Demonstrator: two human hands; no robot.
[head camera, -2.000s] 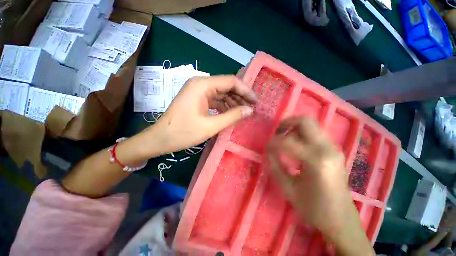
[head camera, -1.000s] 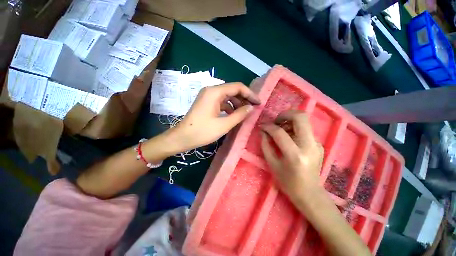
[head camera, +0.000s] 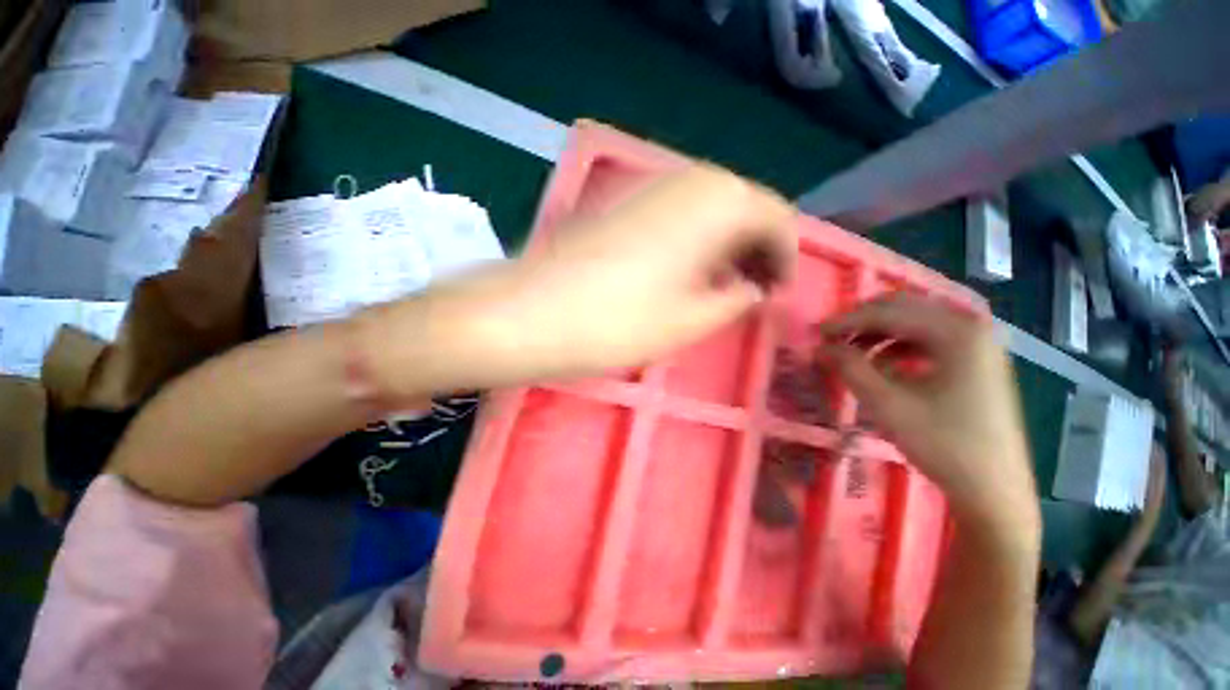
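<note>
The pink-red compartment tray (head camera: 614, 506) lies tilted on the dark green surface in front of me. Small dark parts (head camera: 799, 391) lie in loose piles in its middle and right pockets; the left front pockets show no pile. My left hand (head camera: 661, 263) reaches over the back pockets, thumb and fingers close together, blurred. My right hand (head camera: 951, 391) is over the right pockets, its fingertips close together near the dark parts. Whether either hand pinches a tiny part cannot be seen. My forearms and hands hide parts of the back and right pockets.
White printed cards (head camera: 364, 249) and string loops (head camera: 378, 472) lie left of the tray. An open brown carton (head camera: 176, 317) holds white boxes (head camera: 81, 175). A grey metal post (head camera: 998, 135) crosses at upper right. A blue bin (head camera: 1032, 34) and another person's arm (head camera: 1126, 559) are beyond.
My left hand has moved right from the back left pocket, across the tray. My right hand has moved right, away from that pocket, to the right pockets. The view has shifted.
</note>
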